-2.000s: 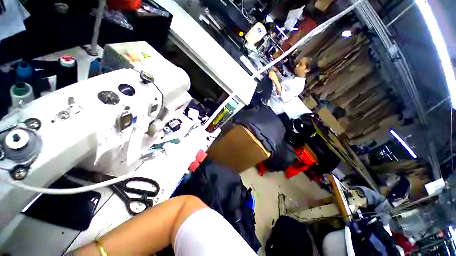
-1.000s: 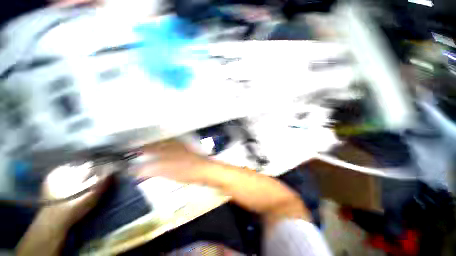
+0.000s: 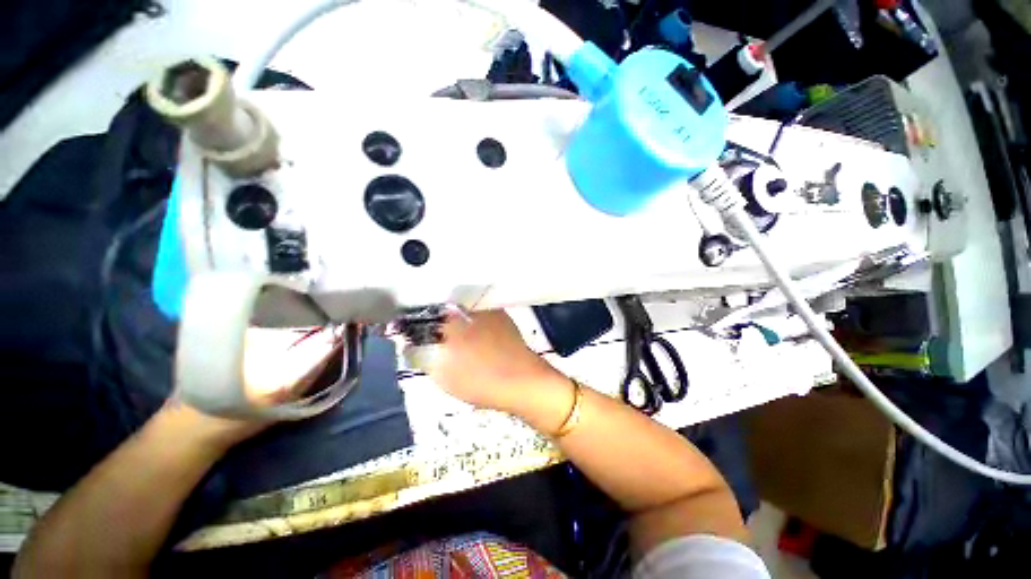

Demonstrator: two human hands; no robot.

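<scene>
The white sewing machine head (image 3: 497, 215) crosses the view and hides the needle area. Dark cloth (image 3: 339, 441) lies on the table under its left end and spreads to the left. My left hand (image 3: 277, 368) lies on the cloth, partly behind the machine's grey guard; its fingertips are hidden. My right hand (image 3: 469, 356) is just right of the needle area, its fingers at small metal parts under the head; whether it grips anything cannot be seen.
Black scissors (image 3: 652, 368) and a flat black rectangle (image 3: 574, 325) lie right of my right hand. A light blue lamp body (image 3: 644, 130) with a white cable sits on the head. A measuring strip (image 3: 362, 489) runs along the front edge. A cardboard box (image 3: 820, 458) stands at right.
The view has swung from the workshop at right down to the machine. Both hands now show under the head's left end; two seconds ago only my right arm was in view.
</scene>
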